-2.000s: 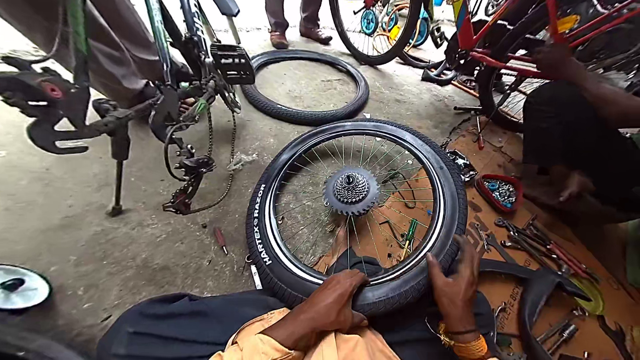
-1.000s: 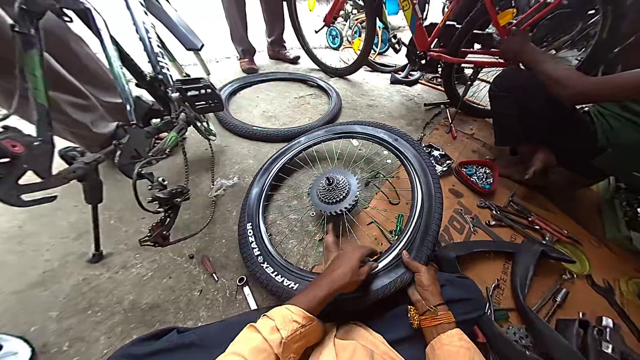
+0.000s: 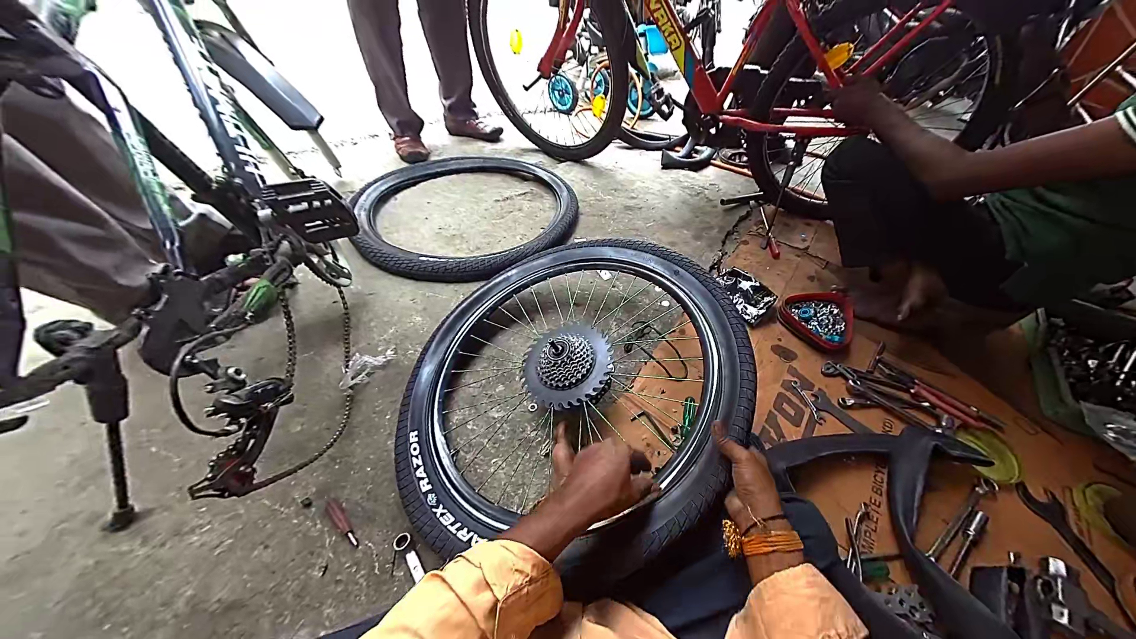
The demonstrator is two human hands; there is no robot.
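A bicycle rear wheel with a black tyre lies tilted across my lap, its multi-sprocket cassette facing up. My left hand is at the near rim, over the spokes, with fingers curled at the inner edge; whether it grips the rim or something small cannot be told. My right hand holds the tyre's outer edge at the near right, thumb on top and fingers partly hidden. Orange thread and a dark band circle that wrist.
Another black tyre lies beyond the wheel. A bicycle frame with derailleur stands left. Cardboard at right bears an inner tube, spanners and a red tray of small parts. A person crouches right, by a red bicycle.
My left hand has moved from the near outer tyre to the inner rim edge. My right hand stays at the tyre's near right side. The view has shifted somewhat.
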